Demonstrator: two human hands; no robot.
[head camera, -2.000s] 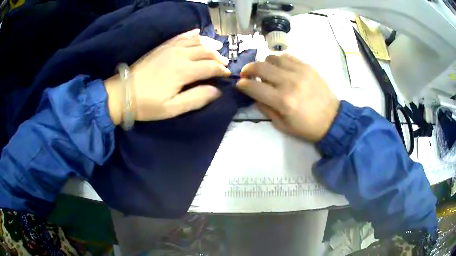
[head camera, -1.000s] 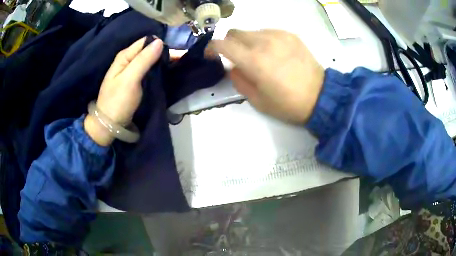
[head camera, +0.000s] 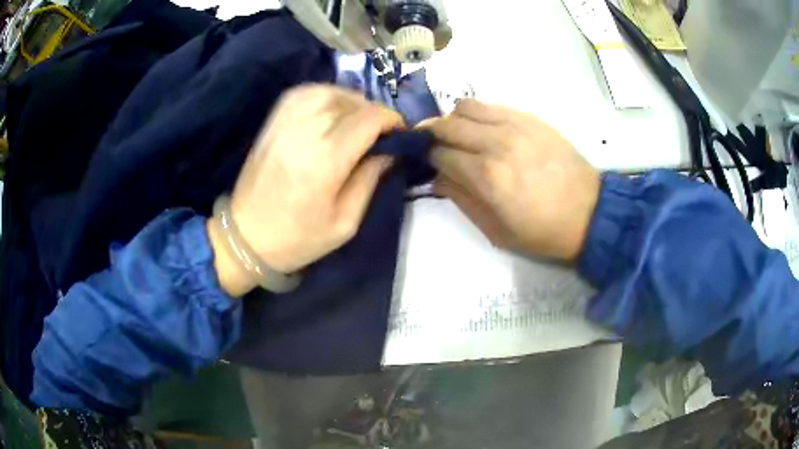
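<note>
The navy garment (head camera: 320, 307) covers the left of the table and hangs over its front edge. My left hand (head camera: 311, 171), slightly blurred, pinches a folded dark edge (head camera: 401, 143) of it. My right hand (head camera: 517, 175) pinches the same fold at its right end, fingertips close to the left ones. A shinier blue-violet strip (head camera: 419, 96) of the cloth lies just beyond the fold, by the presser foot (head camera: 391, 83). Whether the foot presses on the cloth I cannot tell.
The machine head with its round knob (head camera: 413, 42) stands just beyond my hands. Black shears (head camera: 692, 105) lie at the right, beside a white slip (head camera: 620, 74) and a yellow-tan piece (head camera: 653, 24). A printed ruler (head camera: 526, 314) runs along the table's front edge.
Since one second ago my left hand has moved right and my right hand slightly right, so both meet at the fold. The garment's front corner has shifted right.
</note>
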